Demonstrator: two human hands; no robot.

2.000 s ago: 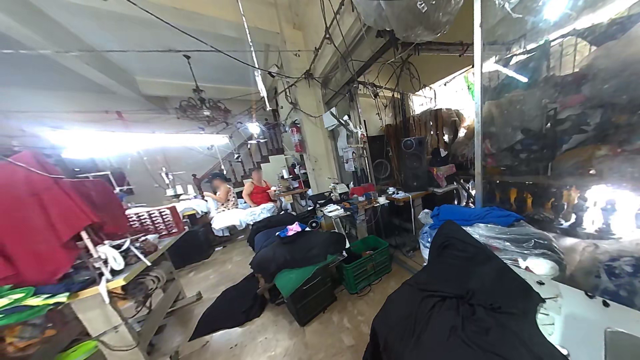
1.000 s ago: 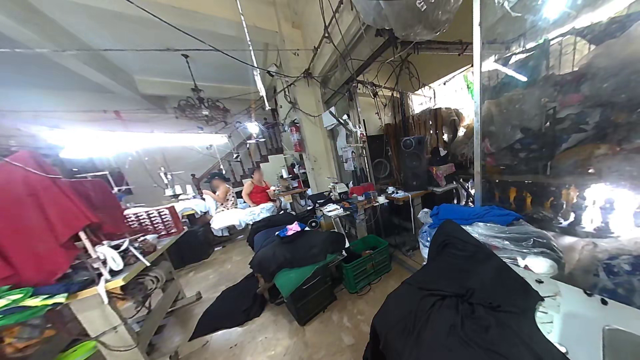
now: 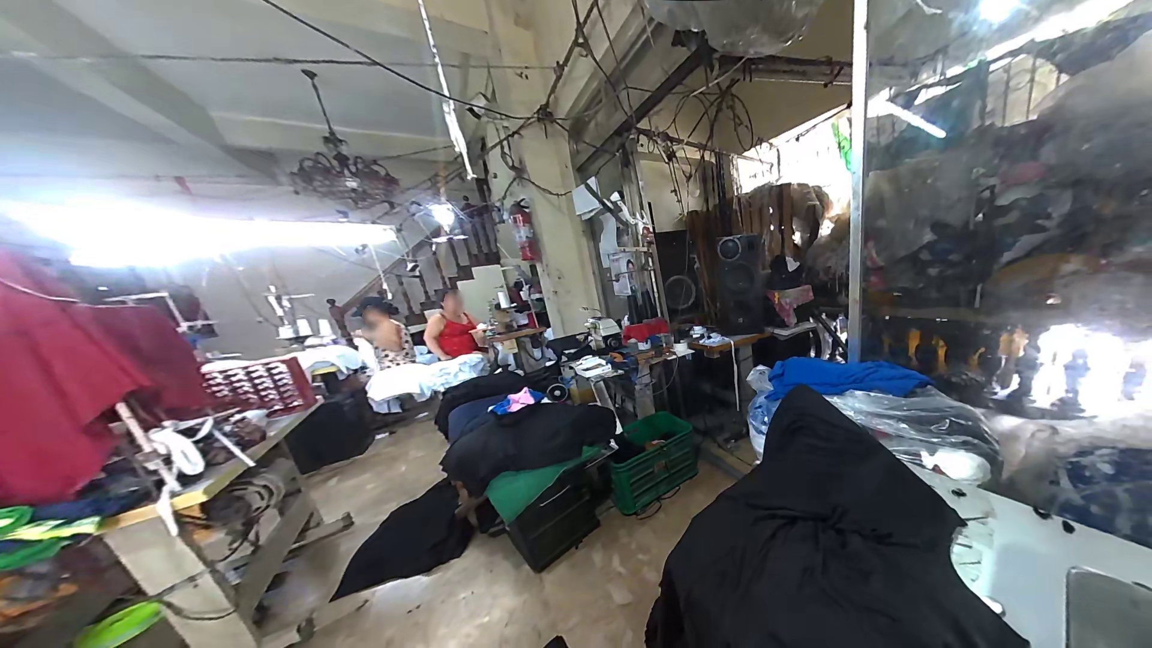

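Neither my left hand nor my right hand shows in the head view. Black fabric (image 3: pixel 819 540) lies heaped at the lower right, over the near end of a white sewing table (image 3: pixel 1053 567). Behind it are blue cloth (image 3: pixel 846 376) and clear plastic bags (image 3: pixel 918 423). Dark garments (image 3: pixel 531 441) are piled mid-view above a black crate (image 3: pixel 553 531), with green cloth (image 3: pixel 540 486) hanging under them.
A green plastic crate (image 3: pixel 655 463) stands beside the pile. More black cloth (image 3: pixel 414 540) lies on the floor. At left is a wooden worktable (image 3: pixel 207 486) near hanging red fabric (image 3: pixel 63 378). Two people (image 3: pixel 457 333) sit farther back by white cloth (image 3: pixel 423 378).
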